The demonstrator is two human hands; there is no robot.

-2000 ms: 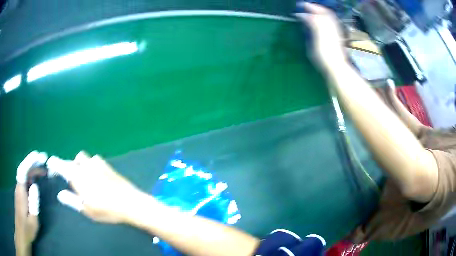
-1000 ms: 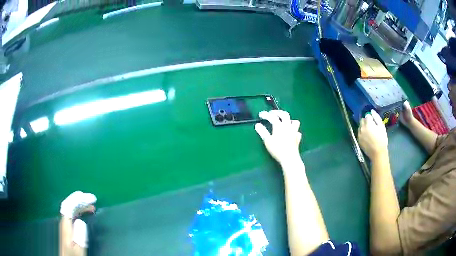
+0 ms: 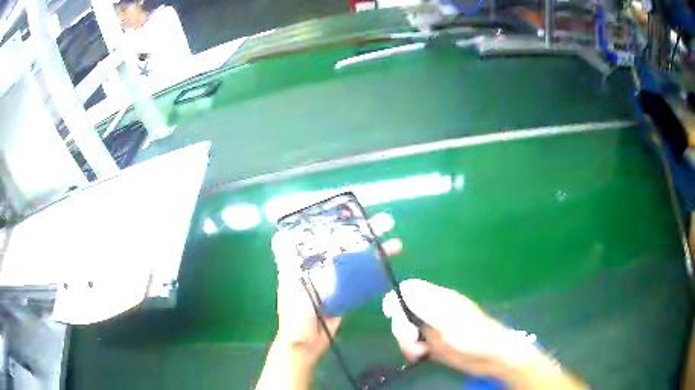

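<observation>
A phone middle frame [image 3: 344, 251] with a black rim is held tilted above the green belt, low in the middle of the view. A flat dark-blue film [image 3: 357, 280] covers part of it. My left hand [image 3: 293, 305] is under and around its left side, with white-covered fingertips showing past the right rim. My right hand [image 3: 434, 324] grips the lower right rim between thumb and fingers. The frame's lower end is blurred.
A white fixture panel [image 3: 114, 221] stands at the left with a rounded plate below it. Another frame [image 3: 196, 93] lies on the far belt. A person [image 3: 156, 42] is at the far upper left. Blue film [image 3: 484, 383] shows at the bottom edge.
The view has swung left. The phone frame that lay on the belt under my right hand is now lifted and held in both hands. The neighbouring worker is out of view.
</observation>
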